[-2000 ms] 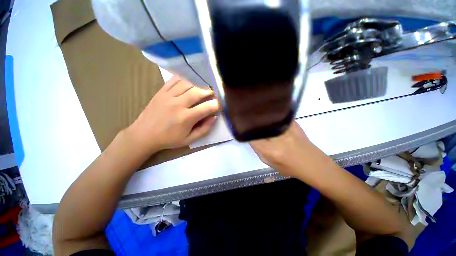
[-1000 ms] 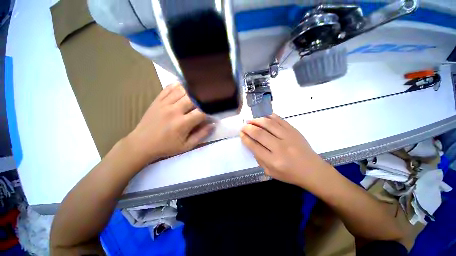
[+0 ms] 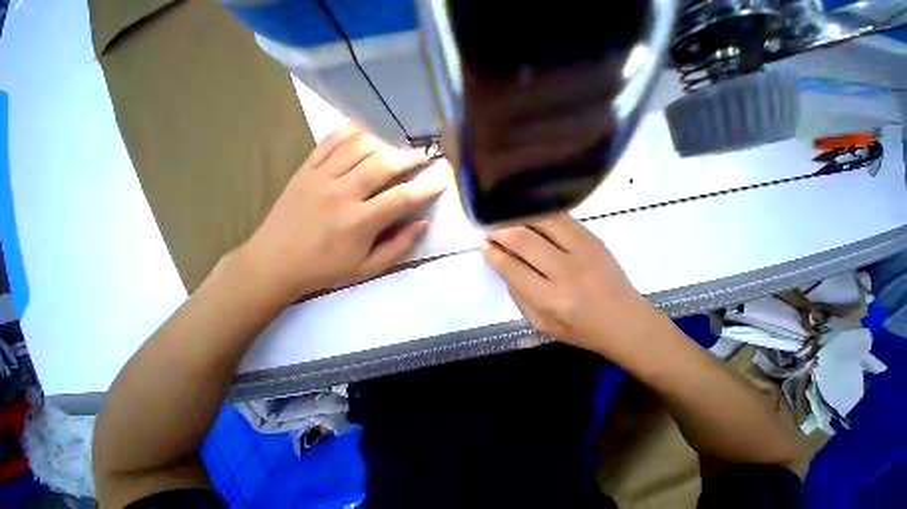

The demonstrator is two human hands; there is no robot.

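Note:
A brown cloth panel (image 3: pixel 204 129) lies on the white table, running from the upper left to under my left hand. A pale piece (image 3: pixel 453 221) lies along its edge between my hands. My left hand (image 3: pixel 348 214) rests flat on the pale and brown cloth, fingers bent, left of the machine head. My right hand (image 3: pixel 562 273) has its fingertips together at the pale piece's right end; whether they pinch it is not clear. The sewing machine head (image 3: pixel 358 80) is above, and a dark, shiny part of it (image 3: pixel 547 109) hides the presser foot.
Black and orange thread snips (image 3: pixel 847 154) lie at the table's right. The grey table edge (image 3: pixel 428 350) curves in front of me. Below it, pale pieces (image 3: pixel 840 368) hang on brown cloth (image 3: pixel 651 457) at right, and a blue bin (image 3: pixel 283 472) is at left.
The dark machine part blocks the presser foot again, which showed one second ago. My right hand has come back into view since two seconds ago. My hands have hardly moved since one second ago.

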